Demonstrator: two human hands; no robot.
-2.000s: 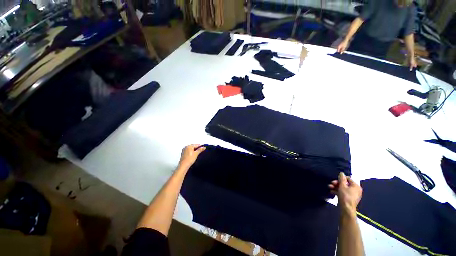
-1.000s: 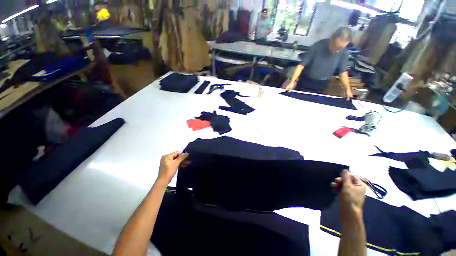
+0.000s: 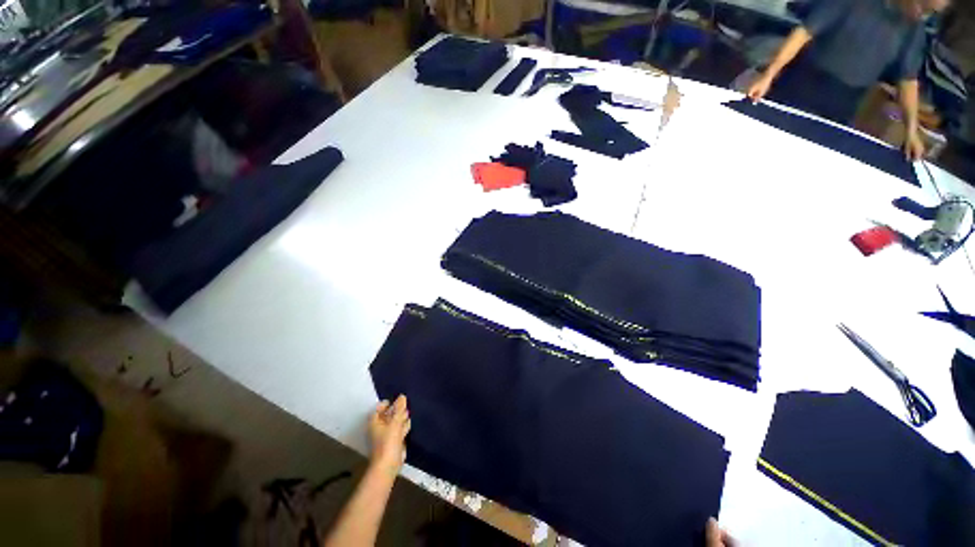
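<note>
A dark trouser panel [image 3: 545, 427] lies flat at the near table edge, with yellow marks along its far edge. My left hand [image 3: 390, 427] is at its lower left edge, fingers bent over the edge. My right hand [image 3: 720, 534] is mostly cut off by the bottom of the picture; only fingertips show at the panel's right corner. A thick stack of dark panels [image 3: 609, 278] with yellow-flecked edges lies just beyond, apart from the near panel.
Shears [image 3: 893, 374] lie right of the stack, above yellow-lined right-hand panels [image 3: 871, 459]. Dark scraps [image 3: 551, 176] and a red-orange piece [image 3: 498, 176] lie beyond. A cutting machine [image 3: 946, 227] and a red block [image 3: 873, 239] are far right. Another person's hands hold a long dark panel [image 3: 829, 139].
The panel held up between both hands now lies flat on the near edge, uncovering the stack. Both hands have come down nearer the wearer, and the view has tilted down.
</note>
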